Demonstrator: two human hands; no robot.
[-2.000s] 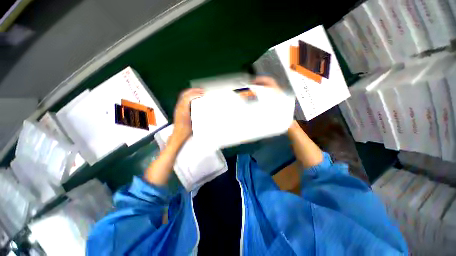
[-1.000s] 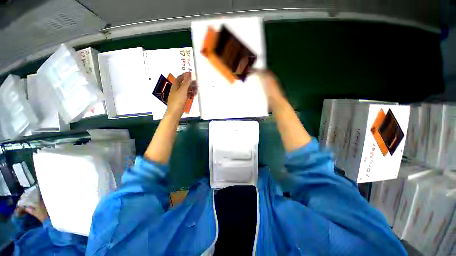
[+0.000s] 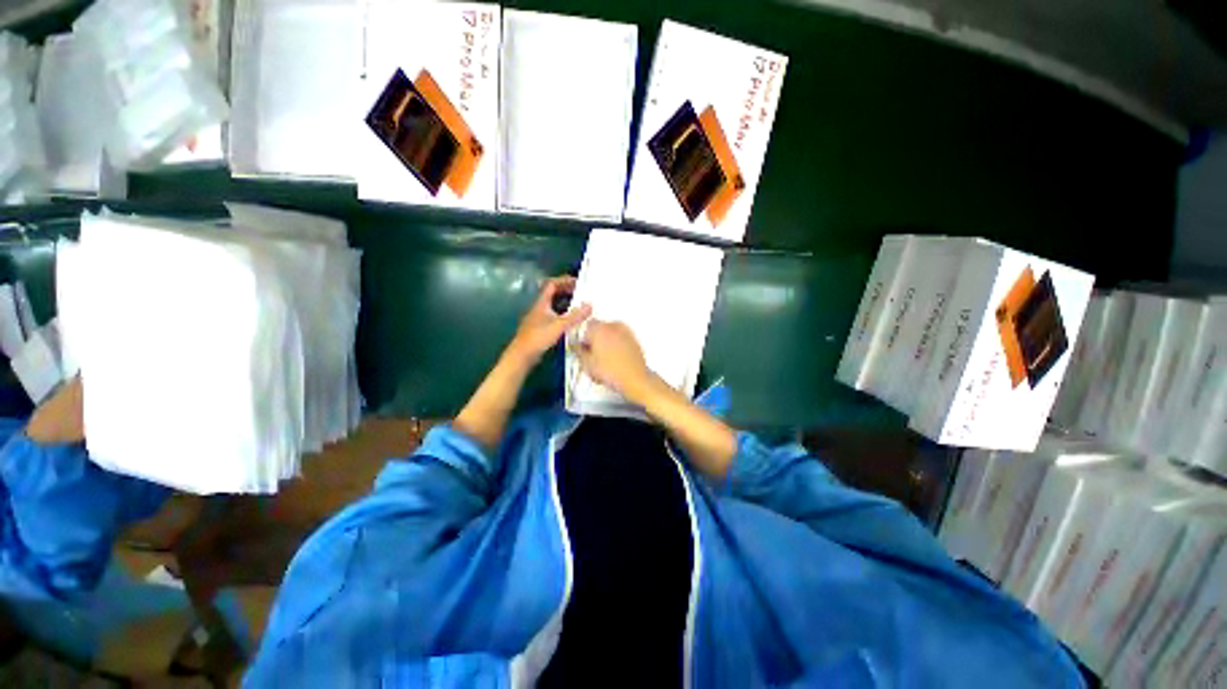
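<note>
A plain white box piece (image 3: pixel 659 289), likely a box base, lies on the green work surface right in front of my lap. My left hand (image 3: pixel 549 320) is at its left edge, fingers bent around the edge. My right hand (image 3: pixel 612 357) lies over its lower left part, close to my left hand. What the fingertips pinch is too small to tell. Behind it on the belt lie a box lid with a black-and-orange picture (image 3: pixel 707 128), an open white box base (image 3: pixel 567 115) and another pictured lid (image 3: pixel 431 108).
A tall stack of white liners (image 3: pixel 189 357) stands at left, beside another worker's blue sleeve (image 3: pixel 67 505). Closed gift boxes (image 3: pixel 1002 343) stand at right, with more stacked finished boxes (image 3: pixel 1130 538) beyond. Hazy clear trays (image 3: pixel 148 81) lie at far left.
The pictured lid has left my hands and lies on the belt beside an open base. Both hands have come down to the white piece near my lap, where the ridged inner tray showed before.
</note>
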